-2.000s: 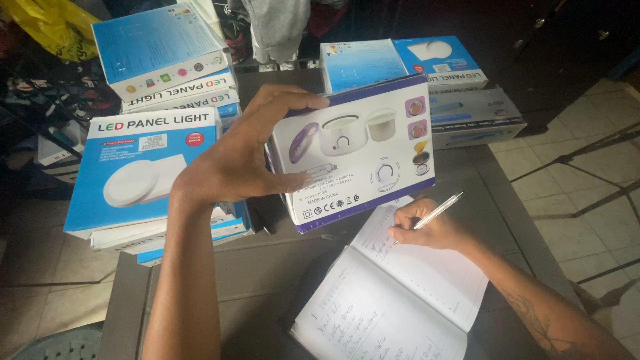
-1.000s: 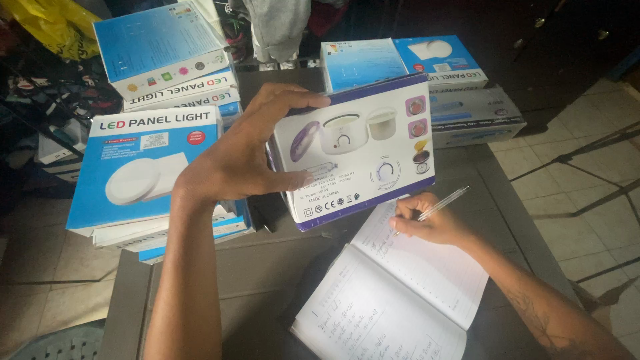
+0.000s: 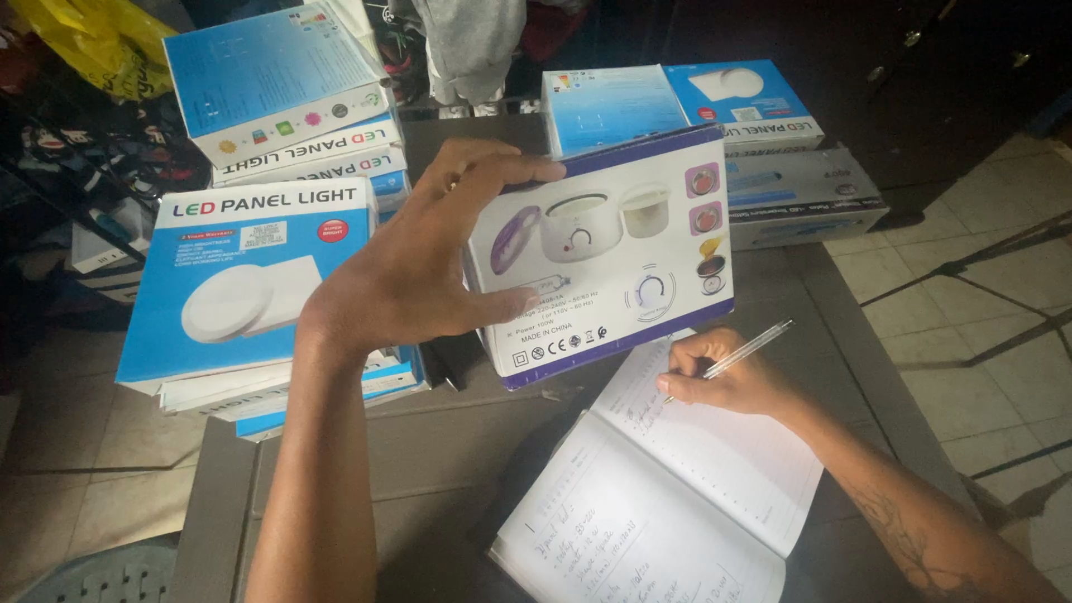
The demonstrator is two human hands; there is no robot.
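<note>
My left hand (image 3: 427, 251) grips the left side of a white and purple cardboard box (image 3: 603, 251), which is tilted up and shows pictures of a heating pot with a lid and a dial. Between the fingers of my right hand (image 3: 720, 373) is a clear ballpoint pen (image 3: 749, 347), its tip at the upper part of a notebook's right page. The open notebook (image 3: 645, 511) lies on the dark table below the box, with handwriting on both pages.
LED panel light boxes (image 3: 251, 285) are stacked at the left, more of them (image 3: 280, 71) behind. Further boxes (image 3: 615, 109) stand at the back right, beside a long grey box (image 3: 800, 193). A yellow plastic bag (image 3: 109, 42) and clothes (image 3: 469, 42) lie beyond the dark table (image 3: 419, 452).
The pen in my right hand has shifted its slant over the page. My left hand keeps the box in about the same place.
</note>
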